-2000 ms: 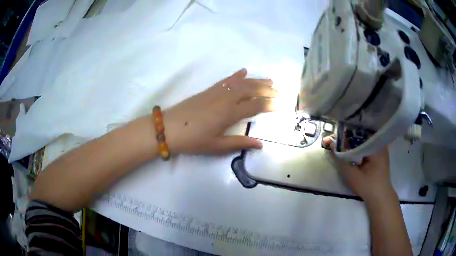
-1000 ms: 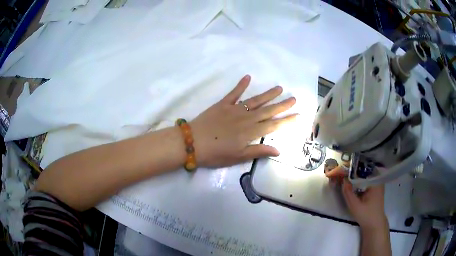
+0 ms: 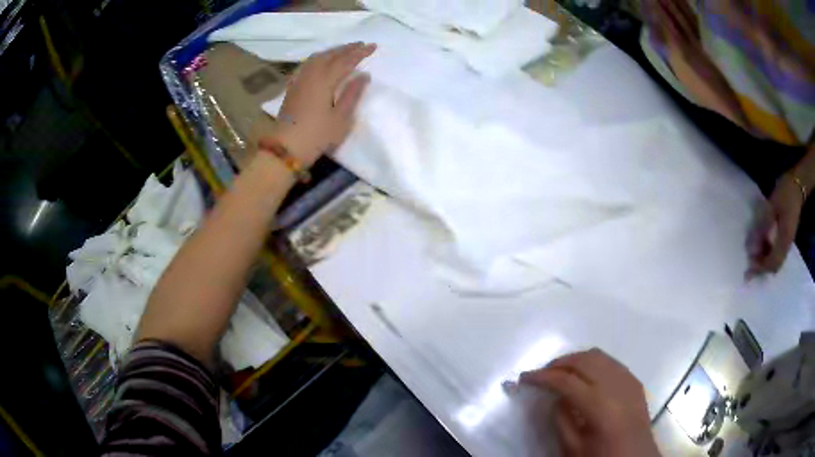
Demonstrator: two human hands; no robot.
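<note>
A large white fabric panel [image 3: 509, 170] lies creased across the white table. My left hand [image 3: 320, 103] is at its upper left edge, over the cardboard-lined tray; its fingers are bent, and whether they grip the fabric is unclear. My right hand [image 3: 594, 402] is blurred over the near part of the table, left of the machine. Its fingers are bent, with a small dark spot at the fingertips that I cannot identify. The sewing machine head [image 3: 782, 397] is cut off at the lower right, beside the lit needle plate [image 3: 695, 403].
White cut pieces [image 3: 500, 36] lie at the table's far end. The cardboard-lined tray [image 3: 234, 82] has a blue rim. A yellow-framed rack [image 3: 288, 284] and crumpled white bundles [image 3: 134, 268] are at left. Another person's hand [image 3: 779, 228] rests by the table's right edge.
The view has swung left. My left hand has moved from beside the needle to the fabric's far left edge. My right hand has come out from under the machine head onto the table's left side.
</note>
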